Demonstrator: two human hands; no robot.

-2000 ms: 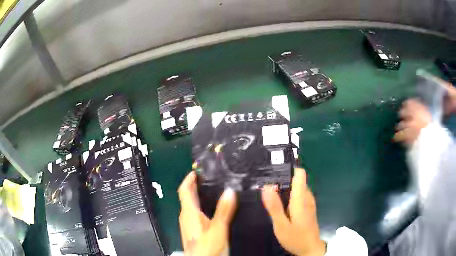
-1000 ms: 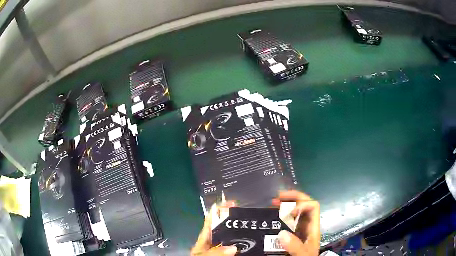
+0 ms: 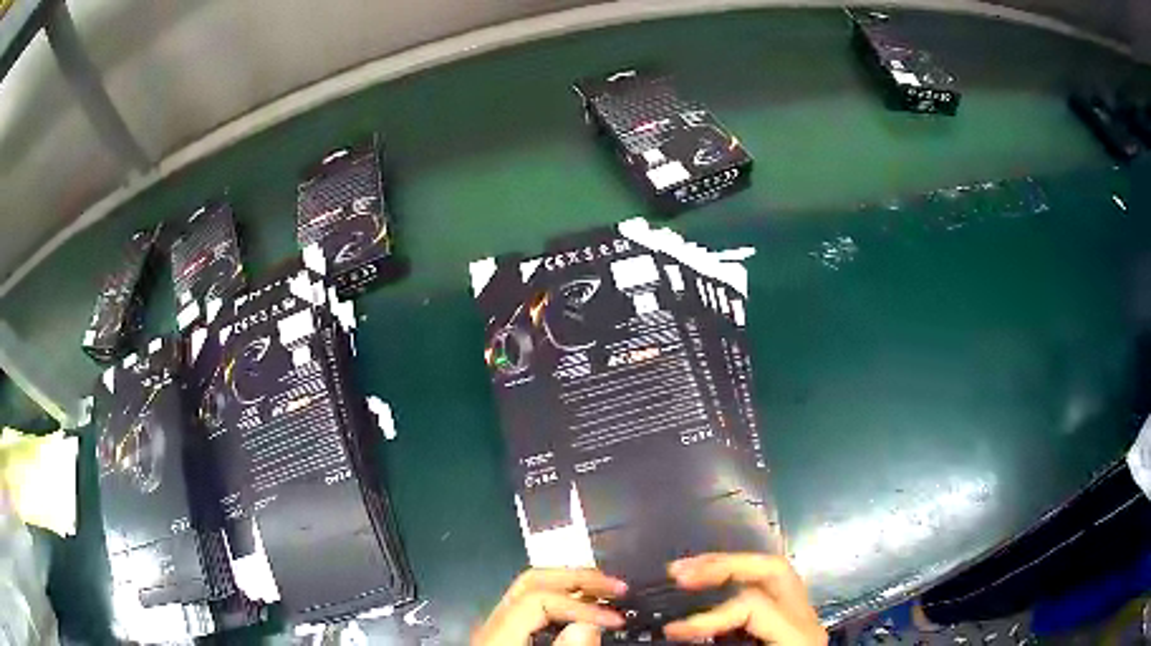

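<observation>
The working pile of flat black cartons [image 3: 631, 404] lies fanned right in front of me, with white flaps at its far end and CE marks on the top blank. My left hand [image 3: 555, 608] and my right hand [image 3: 745, 601] are at the bottom edge of the picture, partly cut off, at the near end of the pile. Their fingers are bent around a dark carton that shows only as a narrow strip between them. The rest of that carton is hidden or out of the picture.
Two spare piles of blanks [image 3: 303, 467] lie at the left. Several folded black boxes [image 3: 669, 139] stand spaced out along the green surface near the pale side rail [image 3: 417, 95]. A yellow-white paper [image 3: 44, 480] is at the left edge. Dark items [image 3: 1111, 124] lie at the far right.
The carton between my hands has moved down toward me and mostly out of the picture. The folded boxes have shifted slightly left. The other person's hands at the right, seen earliest, are gone.
</observation>
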